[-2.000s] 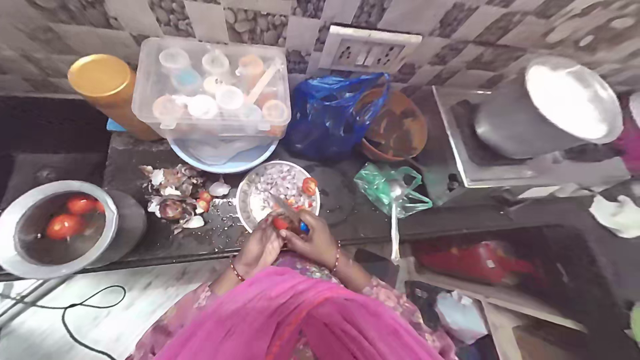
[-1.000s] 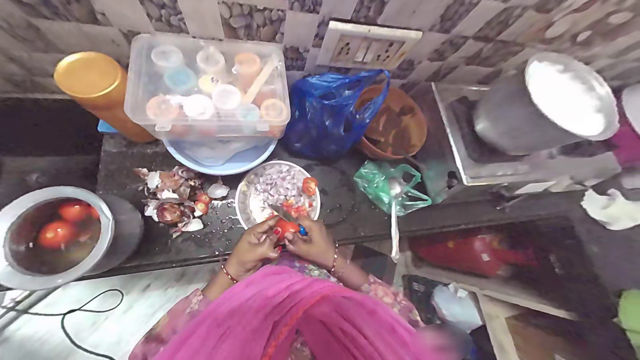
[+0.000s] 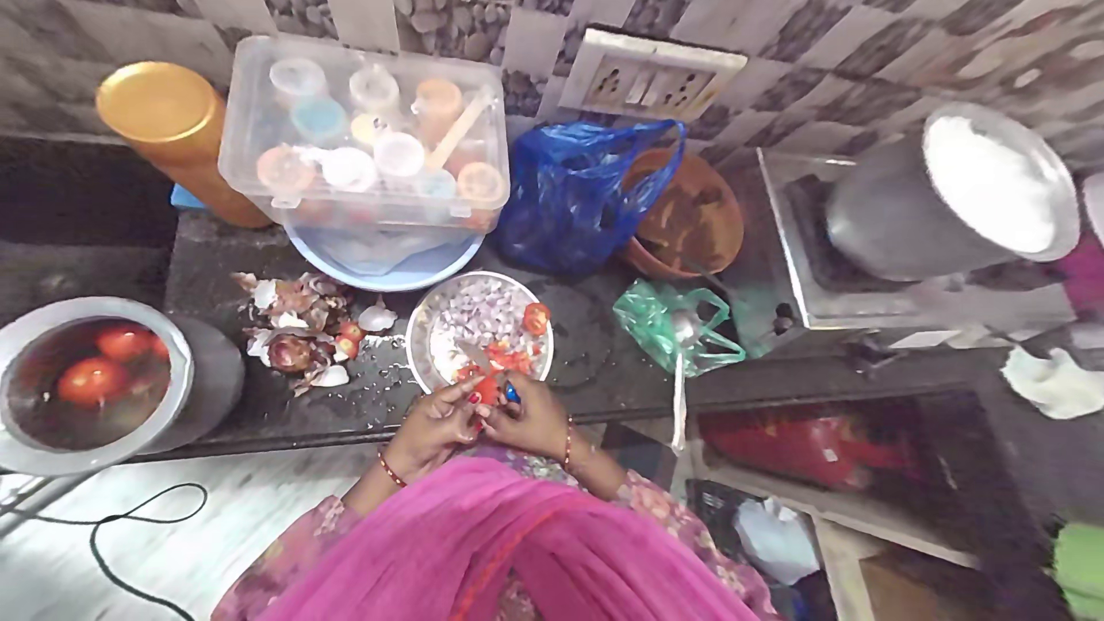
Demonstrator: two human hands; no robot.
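My left hand (image 3: 438, 424) holds a piece of tomato (image 3: 487, 391) over the near rim of a round metal plate (image 3: 420, 349). In my right hand (image 3: 528, 417) is a small knife with a blue handle (image 3: 511, 392); its blade (image 3: 473, 354) points up and left over the plate. Chopped onion (image 3: 483, 310) covers much of the plate, with cut tomato pieces (image 3: 511, 357) near my fingers. A tomato slice (image 3: 536, 318) lies at the plate's right side. My fingers partly hide the held tomato.
Onion peels (image 3: 297, 323) lie left of the plate. A metal pot (image 3: 95, 306) holds tomatoes in water. Behind are a plastic box of jars (image 3: 362, 198), a blue bag (image 3: 561, 198) and a clay bowl (image 3: 690, 220). Right stand a green bag (image 3: 647, 319), a ladle (image 3: 680, 379) and a pot (image 3: 888, 203) on a stove.
More cut tomato lies on the plate near my fingers than two seconds ago. Both hands have stayed at the plate's near rim with the knife and tomato.
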